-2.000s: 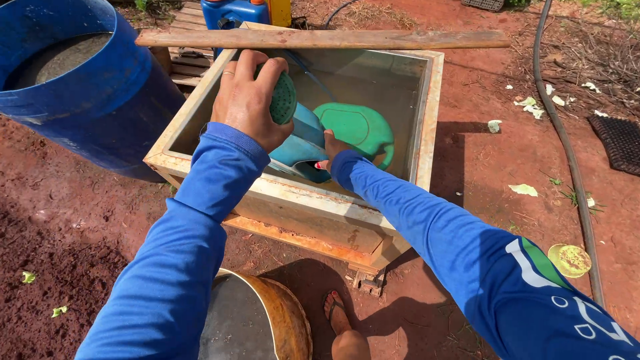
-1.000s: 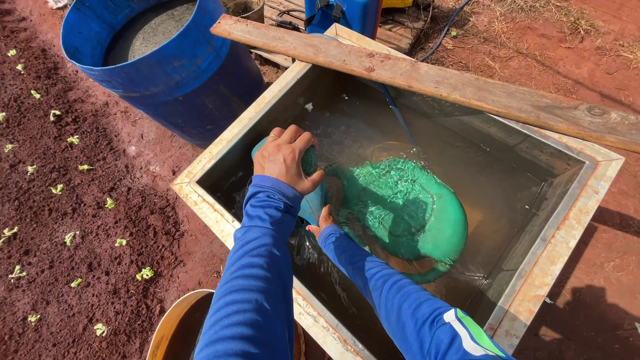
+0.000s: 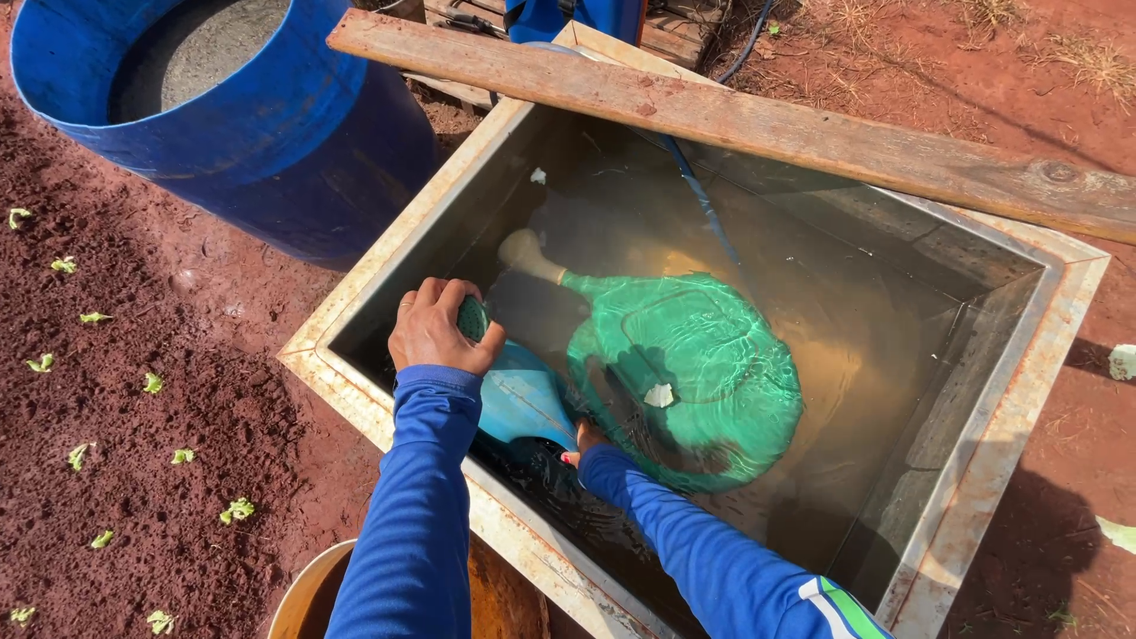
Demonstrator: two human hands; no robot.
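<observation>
A blue plastic watering can lies tilted, partly under water, near the left corner of a metal-rimmed water tank. My left hand grips it at its green sprinkler head. Lower down, my right hand holds the can's rear or handle part; the fingers are partly hidden by the can and water. To the right, a green watering can lies submerged on its side, its pale spout end pointing up and left. A small pale scrap floats above it.
A wooden plank lies across the tank's far corner. A blue plastic barrel stands at the upper left, with small seedlings in dark red soil below it. A round container is at the bottom edge. A thin blue hose dips into the tank.
The green can, whose top was smooth two seconds ago, now lies beneath rippling water. Both hands stay on the blue can. The view has moved closer to the tank and turned.
</observation>
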